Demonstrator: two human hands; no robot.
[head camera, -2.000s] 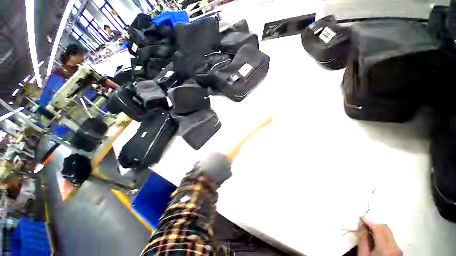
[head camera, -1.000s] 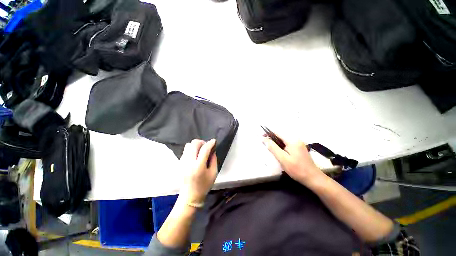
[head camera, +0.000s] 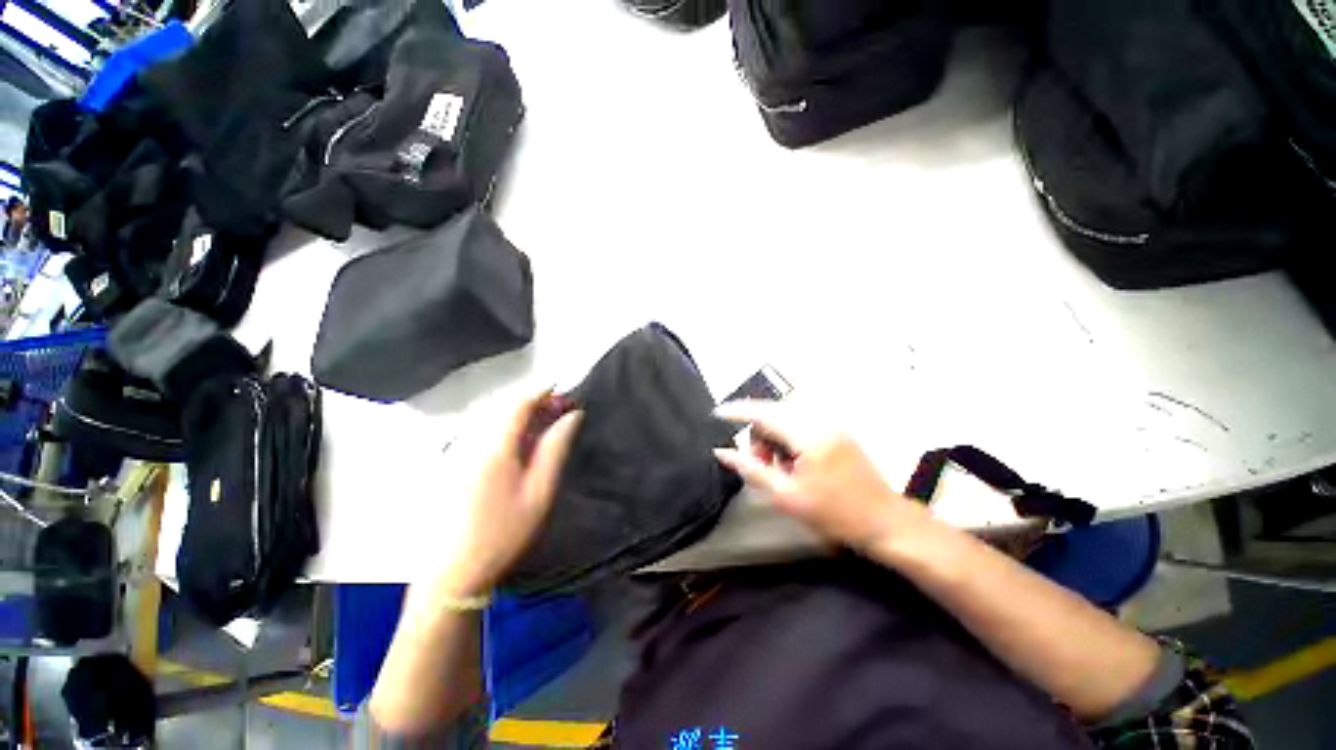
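A dark grey fabric pouch (head camera: 637, 454) lies in front of me at the table's near edge, tilted, with a small dark patch with pale marks (head camera: 762, 388) showing at its right side. My left hand (head camera: 513, 476) is at the pouch's left side, with the fingers against it. My right hand (head camera: 806, 476) is at its right edge, with fingers bent. Whether a tool is still in the right hand is too unclear to tell. Another grey pouch (head camera: 425, 308) lies just beyond, to the left.
A heap of black bags (head camera: 220, 132) is at the upper left, and stacked pouches (head camera: 235, 484) lie at the left edge. Bulky black bags (head camera: 1158, 161) stand at the upper right. A strap with a buckle (head camera: 1011, 484) and dark thread scraps (head camera: 1187, 410) lie on the white table (head camera: 865, 264).
The near pouch has been drawn away from the other grey pouch towards me and turned. My left hand has moved to its left side, and my right hand has come to its right edge.
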